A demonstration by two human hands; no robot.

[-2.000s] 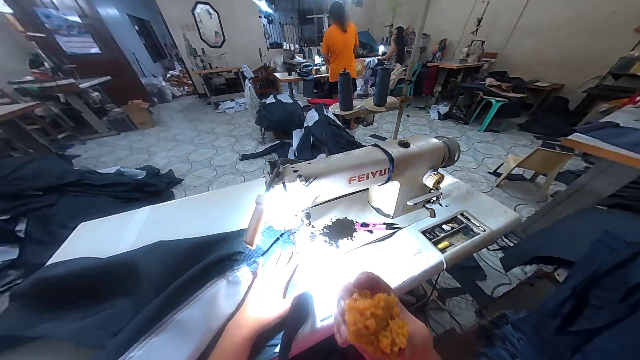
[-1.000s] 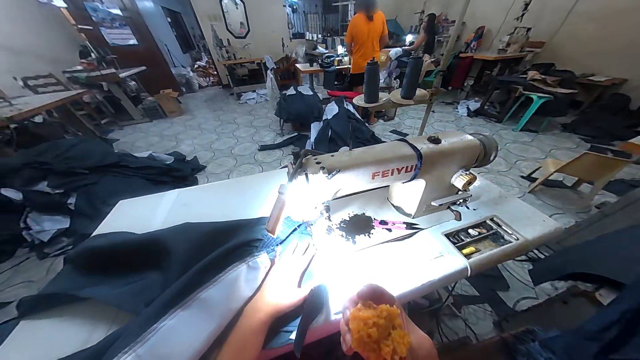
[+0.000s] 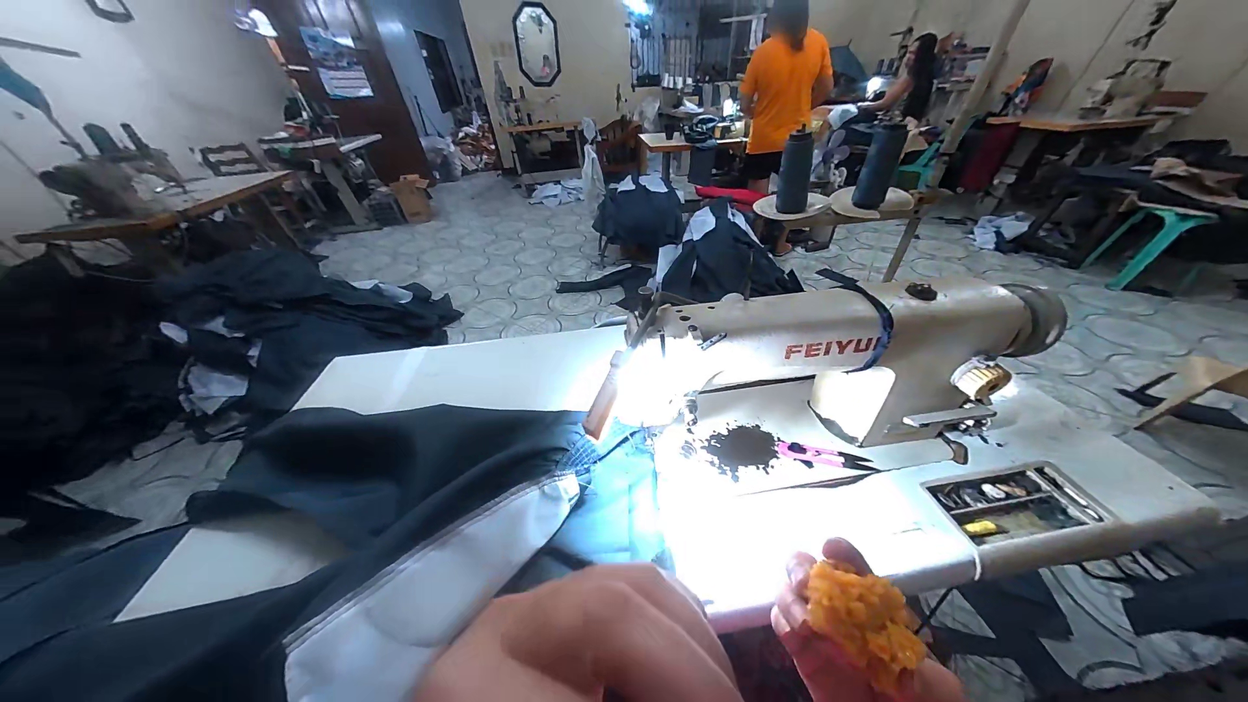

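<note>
My right hand [image 3: 809, 624] grips a piece of crumbly orange food [image 3: 863, 624] at the lower right, beside the table's front edge. My left hand [image 3: 585, 634] is near the view at the bottom, its fingers bent and the fingertips hidden. Behind it, dark cloth with a pale lining [image 3: 439, 565] lies on the white sewing table [image 3: 468, 370] and reaches the needle area of an industrial sewing machine [image 3: 838, 331]. Glare from the lamp washes out the needle area. Pink-handled thread snips [image 3: 824, 455] lie by a dark patch [image 3: 741, 448] on the machine bed.
A recessed tray of small parts [image 3: 1014, 507] is set into the table's right side. Two dark thread cones [image 3: 795, 174] stand behind the machine. Heaps of dark cloth [image 3: 292, 322] cover floor at left. A person in an orange shirt [image 3: 785, 88] stands at the back, another person beyond.
My left hand has come off the cloth near the needle area, back toward me, and its spread fingers are now bent. My right hand still holds the orange food.
</note>
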